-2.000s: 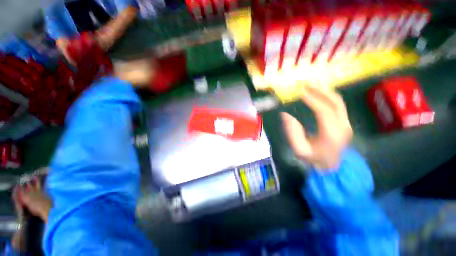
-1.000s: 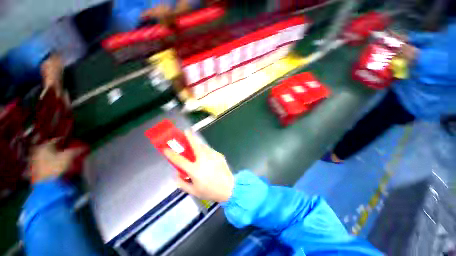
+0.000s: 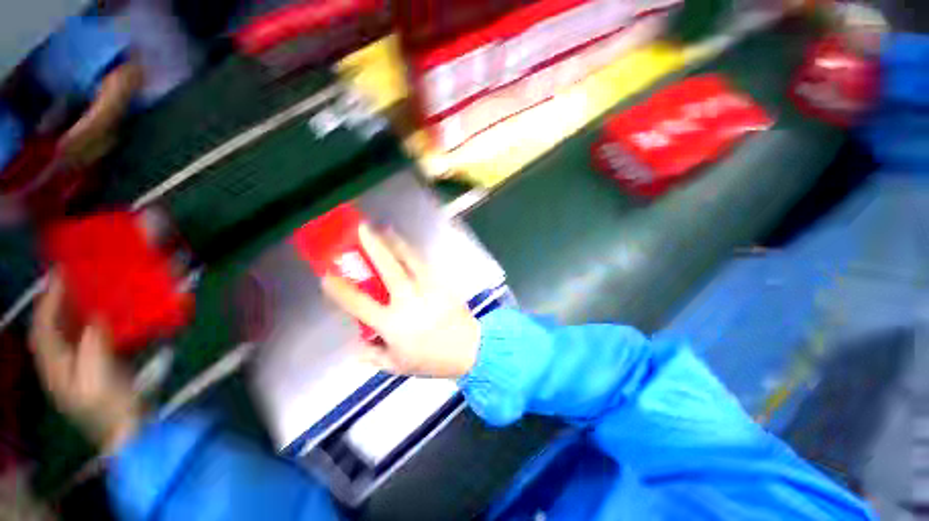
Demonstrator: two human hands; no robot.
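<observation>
My right hand [image 3: 413, 305] is closed around a small red product box [image 3: 341, 249] over the silver plate of the weighing scale [image 3: 290, 356]; whether the box touches the plate I cannot tell. My left hand [image 3: 82, 366] holds another red box [image 3: 117, 280] to the left of the scale, blurred. The scale display [image 3: 402, 427] is a pale rectangle on the scale's front edge. My right forearm and hand hide part of the front edge, and the keypad does not show.
Stacked boxes [image 3: 520, 66] with white panels stand on a yellow board [image 3: 570, 122] beyond the scale. A short row of red boxes [image 3: 677, 132] lies on the green bench at right. Another worker's blue sleeve [image 3: 902, 107] is at far right, another worker's arm [image 3: 102, 107] at upper left.
Since one second ago, my left hand has come up holding a clearly visible red box. My right hand still grips its box over the plate. Two seconds ago it was open, right of the scale.
</observation>
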